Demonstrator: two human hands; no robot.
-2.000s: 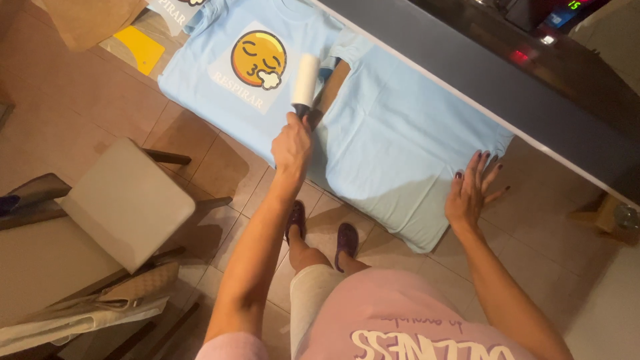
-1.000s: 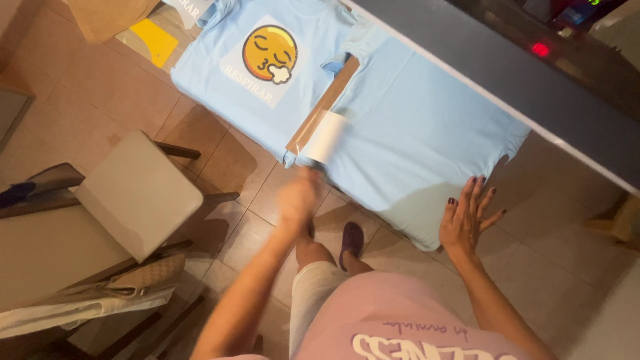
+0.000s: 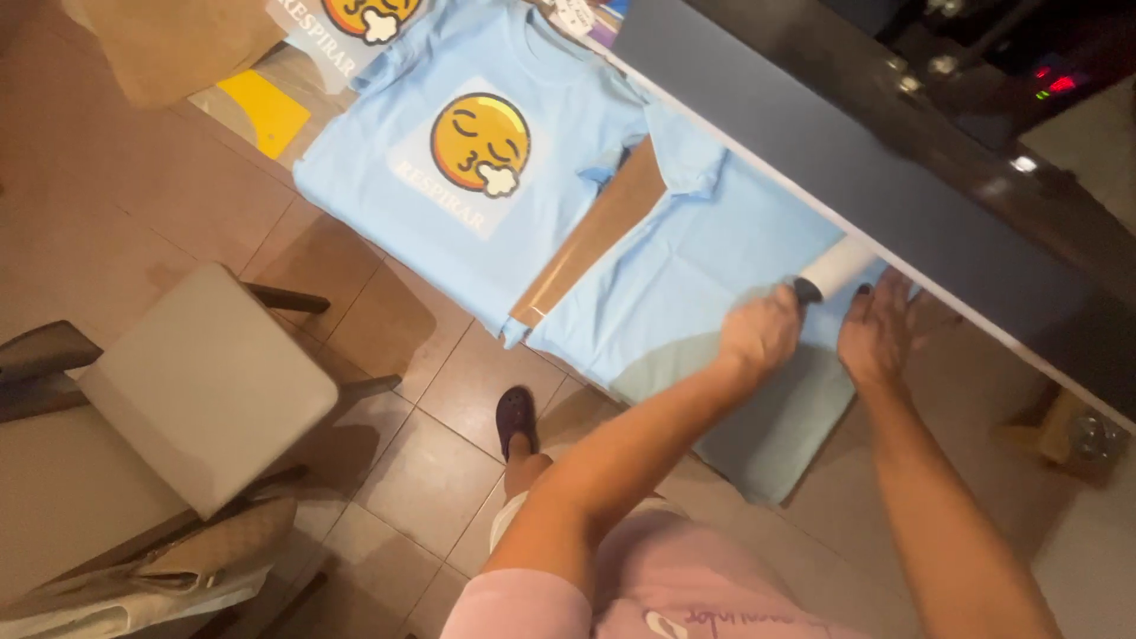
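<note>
My left hand [image 3: 761, 328] grips the dark handle of a white lint roller [image 3: 839, 266]. The roller lies over a plain light blue T-shirt [image 3: 710, 266], beside the heat press's pale edge. My right hand [image 3: 879, 333] rests at the shirt's right edge, just right of the roller, with its fingertips partly under the press edge. Left of the plain shirt, past a strip of brown wood [image 3: 595, 235], lies another light blue T-shirt [image 3: 390, 222]. A yellow breathing-face emoji transfer [image 3: 480, 145] with lettering lies on its chest.
The large dark panel of what looks like a heat press [image 3: 852, 169] slants across the upper right. Another emoji transfer [image 3: 333, 44] and a yellow piece [image 3: 271, 111] are at the upper left. A beige-seated chair [image 3: 213, 390] stands on the tiled floor at the left.
My left hand and the lint roller have moved from between the two shirts across to the plain shirt's right side. My right hand has moved up along that shirt's edge, near the roller.
</note>
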